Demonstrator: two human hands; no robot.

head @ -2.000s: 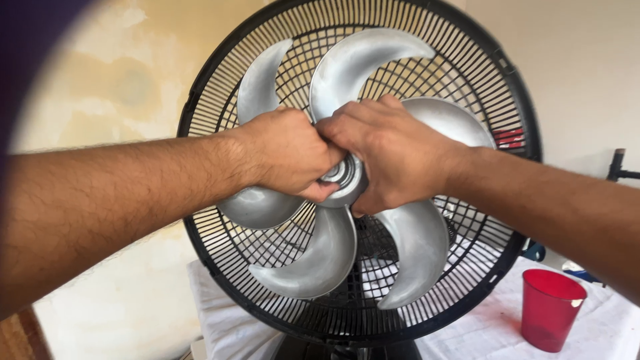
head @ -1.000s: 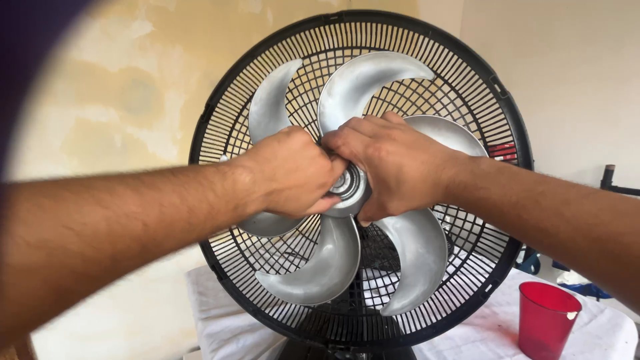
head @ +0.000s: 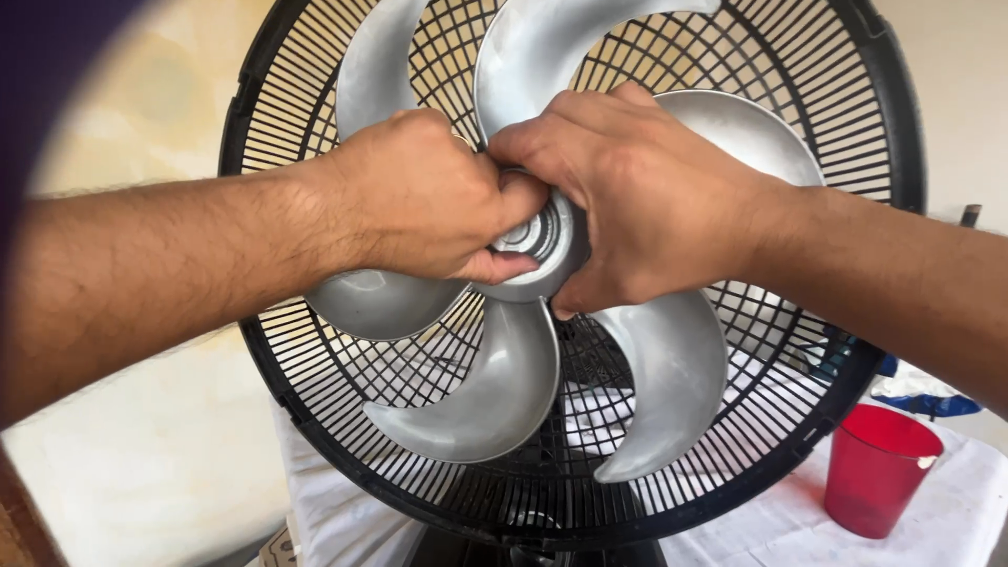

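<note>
A grey fan blade wheel [head: 504,386] with several curved blades sits in front of the black rear grille [head: 906,134] of a fan. My left hand [head: 433,197] reaches in from the left, its thumb and curled fingers closed on the middle of the hub [head: 551,264]. From the right, my right hand [head: 646,205] wraps around the hub's rim, thumb below and fingers above. The two hands touch above the hub. What lies beneath the left fingers is hidden.
A red plastic cup [head: 874,480] stands on a white cloth [head: 961,504] at the lower right. The fan's dark base [head: 543,551] shows at the bottom. Behind the fan is a wall [head: 150,378] with yellowish patches.
Both hands stay on the hub. The fan shows lower in the view than one second ago, mostly from a move of the view.
</note>
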